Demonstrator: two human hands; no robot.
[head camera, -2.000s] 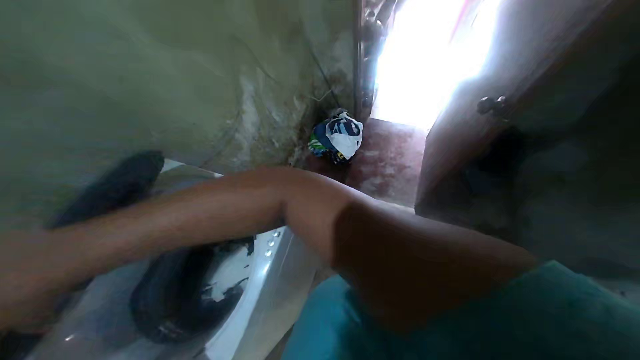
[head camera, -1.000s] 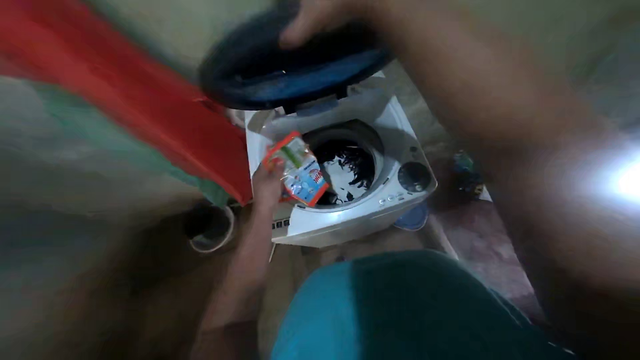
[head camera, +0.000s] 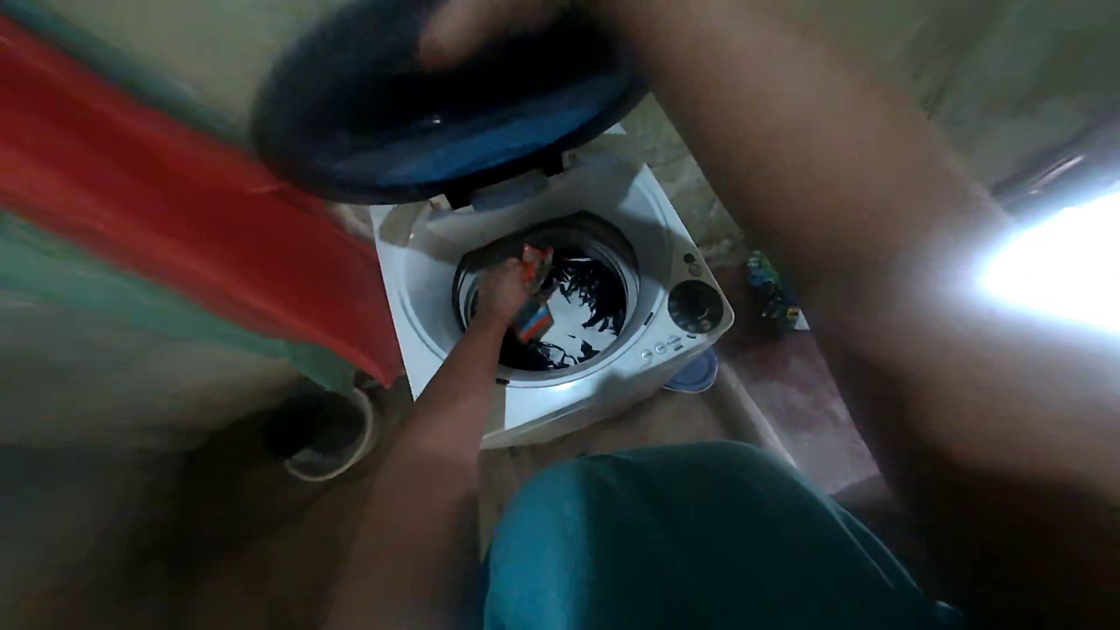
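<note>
A white top-loading washing machine (head camera: 542, 394) stands before me with its round dark lid (head camera: 420, 140) raised. My right hand (head camera: 490, 26), blurred at the top edge, is on the lid; most of its fingers are hidden or out of frame. My left hand (head camera: 505, 289) reaches into the drum opening and grips a printed plastic packet (head camera: 535, 322), orange and blue, tilted downward. Below the packet, the drum holds dark cloth and liquid (head camera: 573, 319) with a bright reflection. The control dial (head camera: 696, 306) is on the machine's right corner.
A red cloth or sheet (head camera: 219, 227) slants in from the upper left to the machine. A bucket (head camera: 363, 437) stands on the floor at left. At right are a blue round lid or basin (head camera: 696, 374), a small colourful heap (head camera: 770, 284) and a bright opening (head camera: 1067, 262).
The view has swung onto the machine since two seconds ago. Over the last second, my left hand with the packet has moved from the opening's left rim down into the drum. The lid stays raised.
</note>
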